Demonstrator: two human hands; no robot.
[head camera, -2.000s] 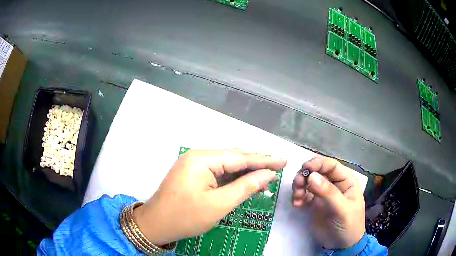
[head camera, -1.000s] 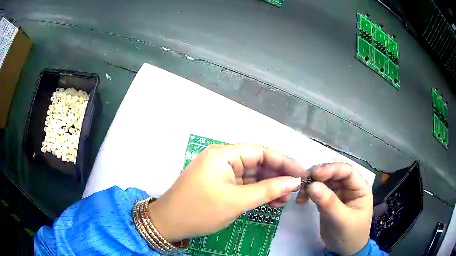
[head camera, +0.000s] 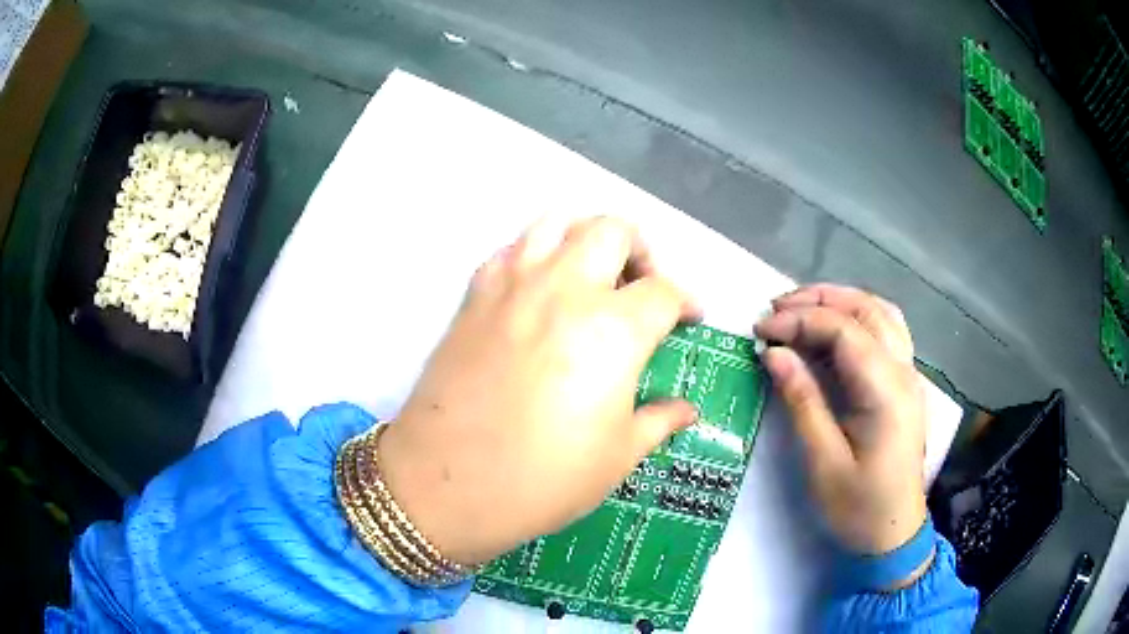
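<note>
A green circuit board panel (head camera: 675, 545) lies on a white sheet (head camera: 359, 235). My left hand (head camera: 545, 384) covers its left and upper part, fingers at the far edge and thumb on its face, holding it. My right hand (head camera: 842, 396) is at the far right corner of the board, thumb and fingertips pinched on a small component with a whitish bit showing; its dark part is mostly hidden by the fingers. Small dark round parts (head camera: 555, 609) stand at the board's near edge.
A black bin of off-white spacers (head camera: 161, 235) stands at the left, beside a brown carton (head camera: 43, 93). A black bin with dark parts (head camera: 1003, 508) is at the right, near a slim black object (head camera: 1075, 594). More green panels (head camera: 1005, 134) lie on the dark surface at the far right.
My hands have moved apart from their fingertip contact. The left has come down onto the board; the right has brought the small component to the board's far right corner. The view has shifted.
</note>
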